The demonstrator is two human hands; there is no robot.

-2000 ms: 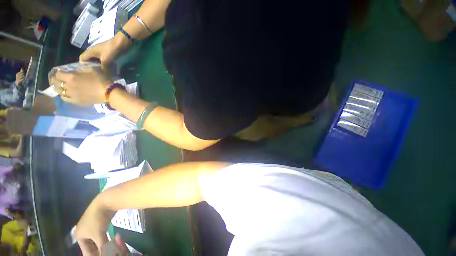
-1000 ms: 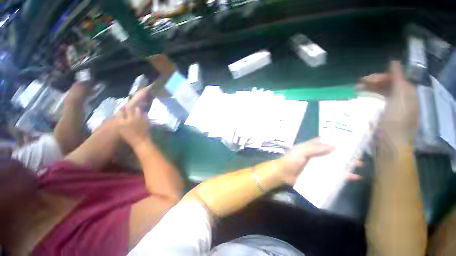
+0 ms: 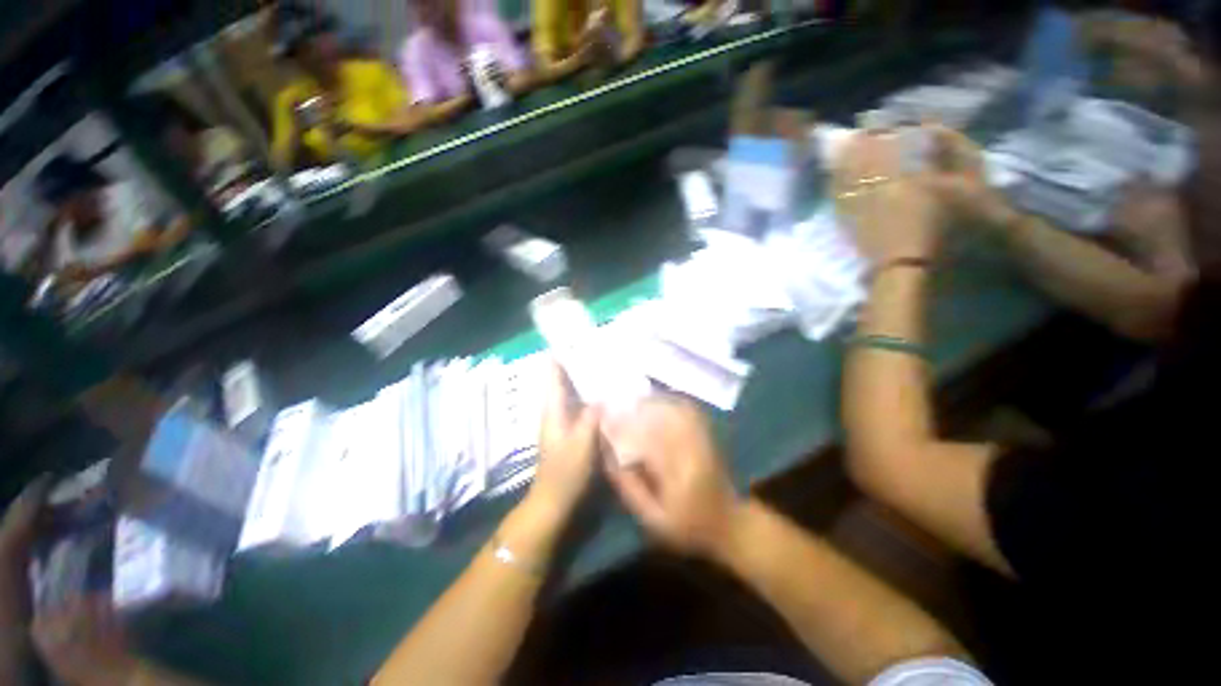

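Note:
My left hand (image 3: 569, 445) and my right hand (image 3: 674, 476) are close together above the bench edge. Both hold a slim white carton (image 3: 579, 351) between them, its far end tilted up and away from me. The image is blurred, so its print and whether its flaps are closed cannot be told. Overlapping rows of flat white cartons (image 3: 362, 462) lie on the bench to the left of my hands. More white sheets or cartons (image 3: 730, 298) lie in a bright pile to the right.
Slim white boxes (image 3: 409, 315) lie on the dark belt (image 3: 455, 241) ahead. Blue-and-white display boxes stand at left (image 3: 201, 462) and right (image 3: 761, 181). A neighbour in black (image 3: 1111, 496) works close on my right; another person's hand (image 3: 80, 637) is at lower left. People sit opposite.
The view has swung right and levelled. My hands have come together around one slim carton; a second earlier my left hand held a wider flat white piece and my right hand was apart from it.

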